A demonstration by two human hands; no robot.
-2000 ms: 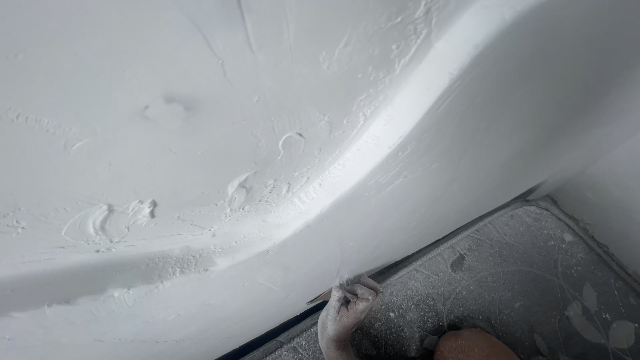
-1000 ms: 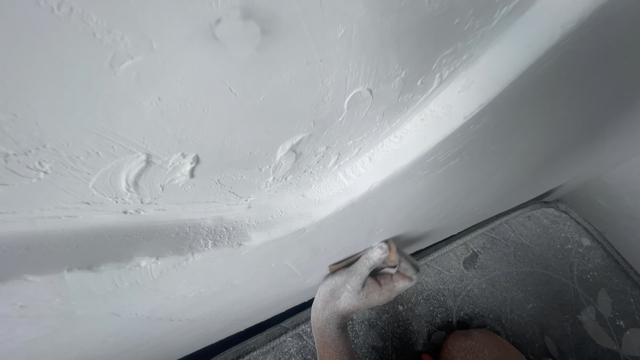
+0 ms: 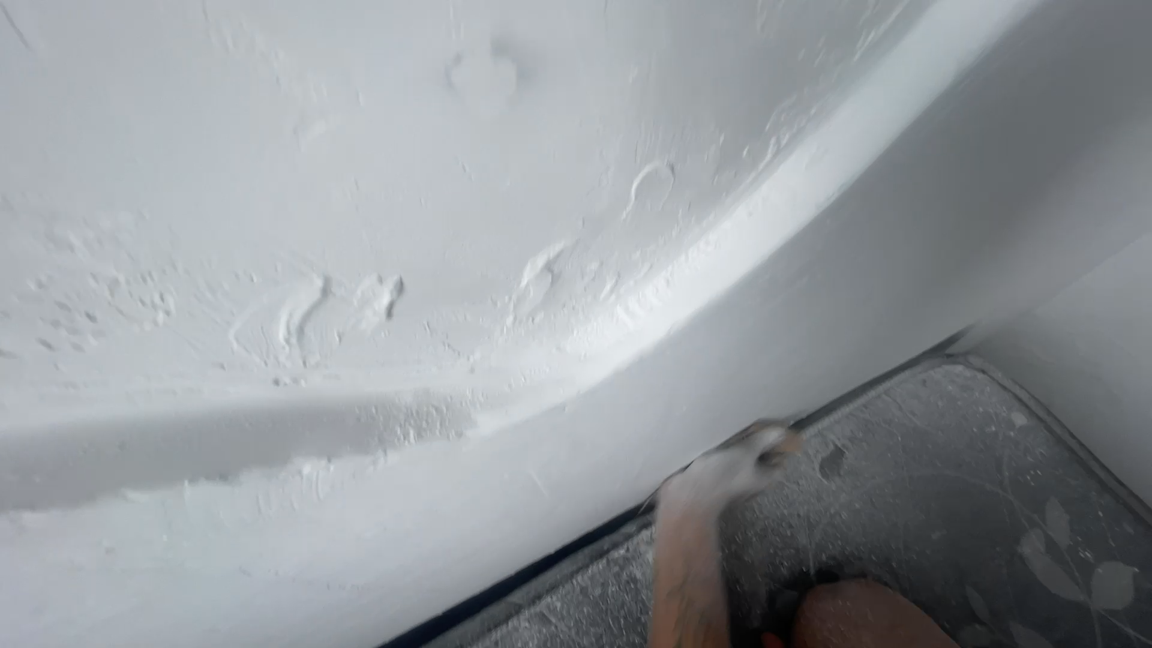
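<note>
My right hand (image 3: pixel 738 463), dusted white and blurred by motion, reaches in from the bottom, right of centre. It is closed around a thin, flat brownish object (image 3: pixel 765 426), mostly covered by the fingers, at the lower edge of a white curved wall surface (image 3: pixel 720 360). Whether the object touches the wall is hard to tell. Above, the white surface (image 3: pixel 378 180) carries raised ridges, smears and pits of plaster-like material. My left hand is out of view.
A dusty grey, leaf-patterned padded surface (image 3: pixel 909 468) with a piped edge lies along the wall's foot, with a dark gap (image 3: pixel 540 562) between them. Another pale wall (image 3: pixel 1071 342) rises at the right. A bare knee (image 3: pixel 864 616) shows at the bottom.
My right hand has shifted right along the wall's lower edge since the oldest frame, and sits lower against the wall than one second ago. The view has shifted slightly.
</note>
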